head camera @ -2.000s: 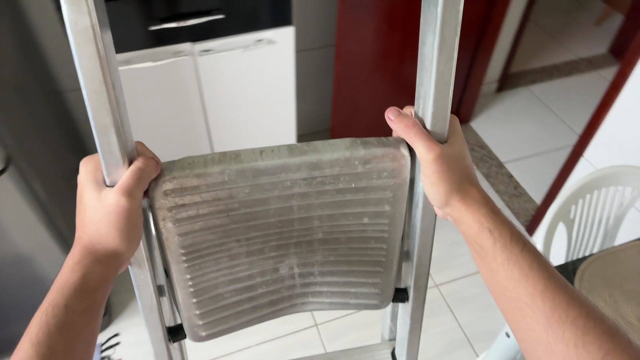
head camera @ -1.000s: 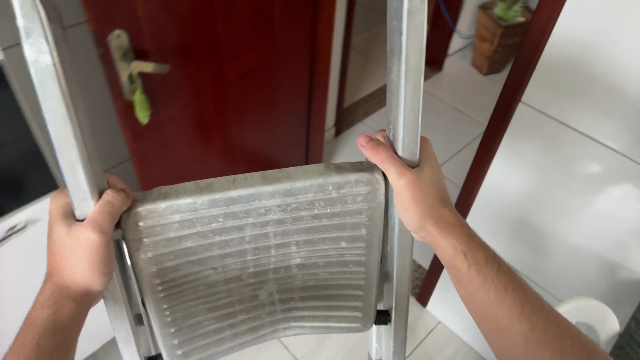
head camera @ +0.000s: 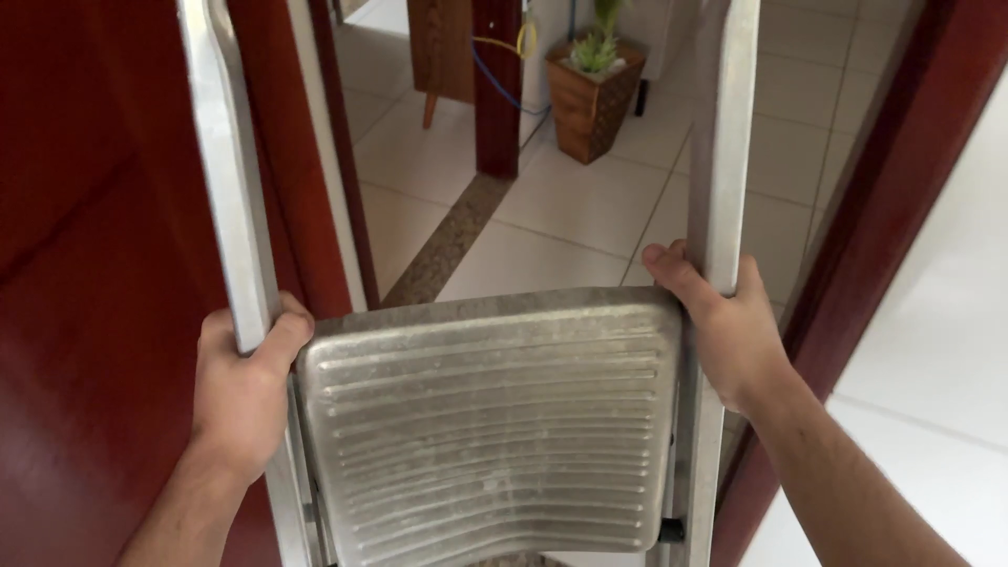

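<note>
A metal stepladder is held upright in front of me, its ribbed top step (head camera: 496, 425) folded flat between the two side rails. My left hand (head camera: 248, 386) grips the left rail (head camera: 228, 173), with the thumb beside the step's upper left corner. Around the right rail (head camera: 724, 150) closes my right hand (head camera: 720, 327), near the step's upper right corner. A black plastic fitting (head camera: 671, 530) shows low on the right rail. The ladder's feet are out of view.
A dark red door (head camera: 102, 236) stands close at the left. Beyond the doorway are a tiled floor (head camera: 567, 213), a stone threshold strip (head camera: 449, 236), a potted plant in a wooden planter (head camera: 591, 102) and loose cables (head camera: 504, 83). A red door frame (head camera: 874, 213) and white wall (head camera: 937, 315) border the right.
The view has swung right, from the white cabinets past the red door to the doorway and planter. Both hands have kept their hold on the ladder, which has moved along with the view.
</note>
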